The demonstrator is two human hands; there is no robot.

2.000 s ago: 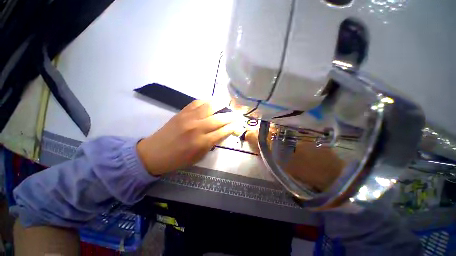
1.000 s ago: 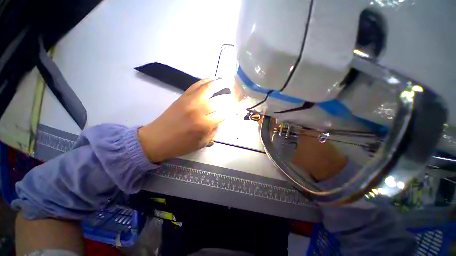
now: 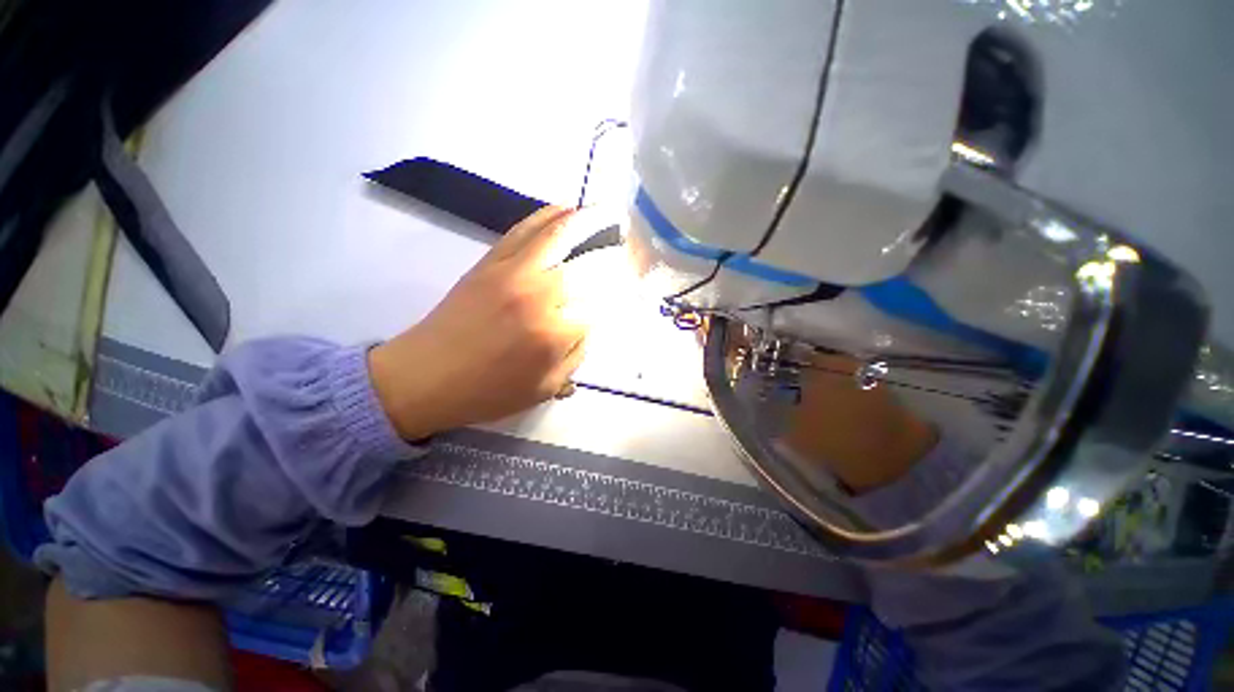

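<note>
A black fabric band [image 3: 460,193] lies flat on the white table, its pointed end to the left. My left hand [image 3: 487,331] rests on the band with bent fingers near the needle area; the fingertips are washed out by the lamp. The band's right part runs under my fingers into the glare beside the machine head [image 3: 738,135]. My right hand [image 3: 859,426] is seen through the shiny guard [image 3: 758,466] right of the needle area; its fingertips are unclear. No label can be made out at the needle.
Loose black and grey strips [image 3: 163,243] lie at the upper left. A printed ruler strip [image 3: 568,489] runs along the front table edge. Blue baskets [image 3: 305,608] are below. Black pieces with yellow-green tabs [image 3: 447,585] are on the lap. Small yellow and white bits [image 3: 1130,521] lie at the right.
Since two seconds ago, the view has shifted, with the machine head further right. My left fingers have drawn back left from the needle area. Little differs from one second ago.
</note>
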